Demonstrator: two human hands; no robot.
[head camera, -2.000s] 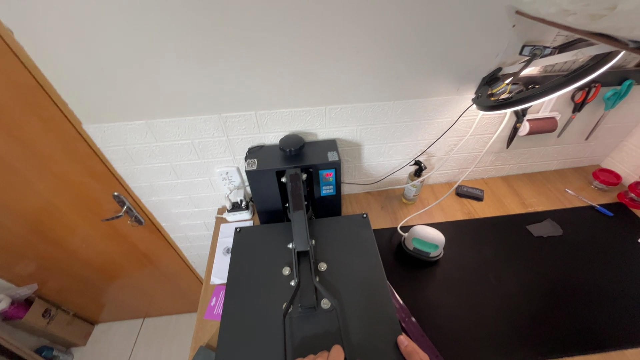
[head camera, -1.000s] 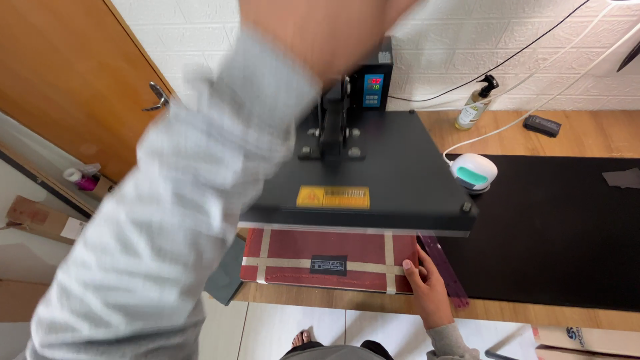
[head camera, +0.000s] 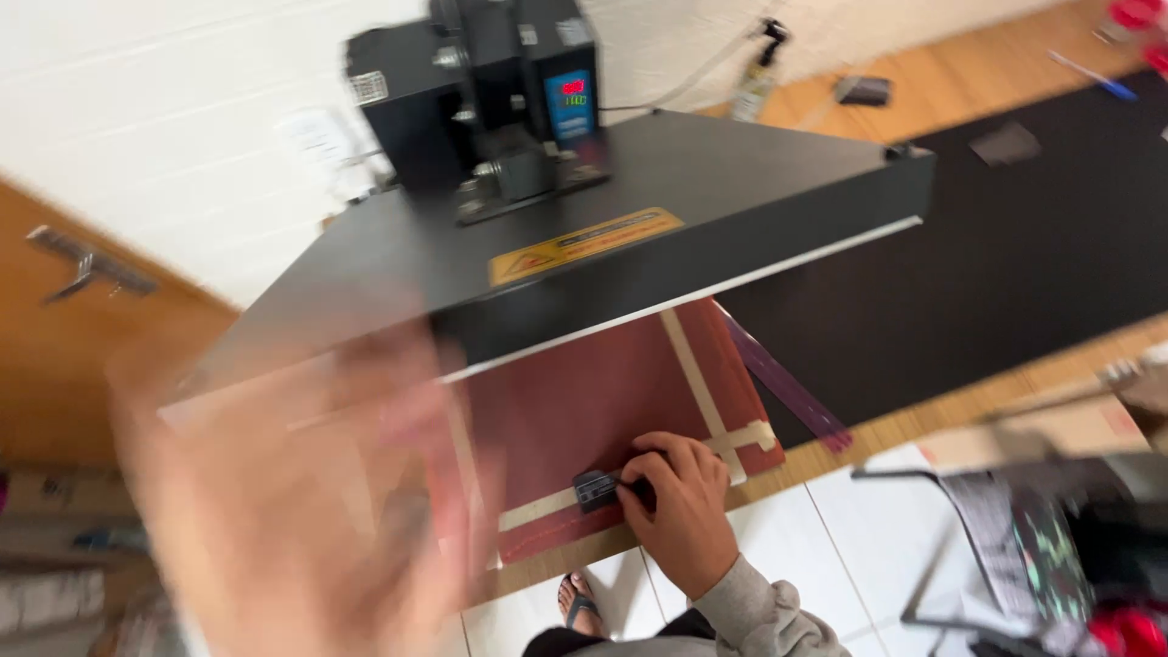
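Note:
My right hand (head camera: 684, 511) has its thumb and fingers closed at the right end of a small black label (head camera: 595, 491). The label is on the taped front edge of a dark red sheet (head camera: 584, 401), which is crossed by strips of beige masking tape (head camera: 695, 374). Above the back of the sheet is the raised upper platen (head camera: 693, 246) of a black heat press, with a yellow warning sticker (head camera: 584, 245) on top. My left hand (head camera: 301, 484) is a large blur close to the camera, before the platen's left side. Its fingers and anything in it cannot be made out.
A black mat (head camera: 985, 265) covers the wooden table (head camera: 912, 383) at right. A purple strip (head camera: 794, 388) sticks out beside the sheet. A spray bottle (head camera: 753, 91) and a blue pen (head camera: 1095, 75) are at the back. A metal-framed item with clothes (head camera: 1022, 529) is at lower right.
My right hand has moved from the sheet's right edge to the black label. My left hand has come down from above the press to its left front. The view has tilted and shifted.

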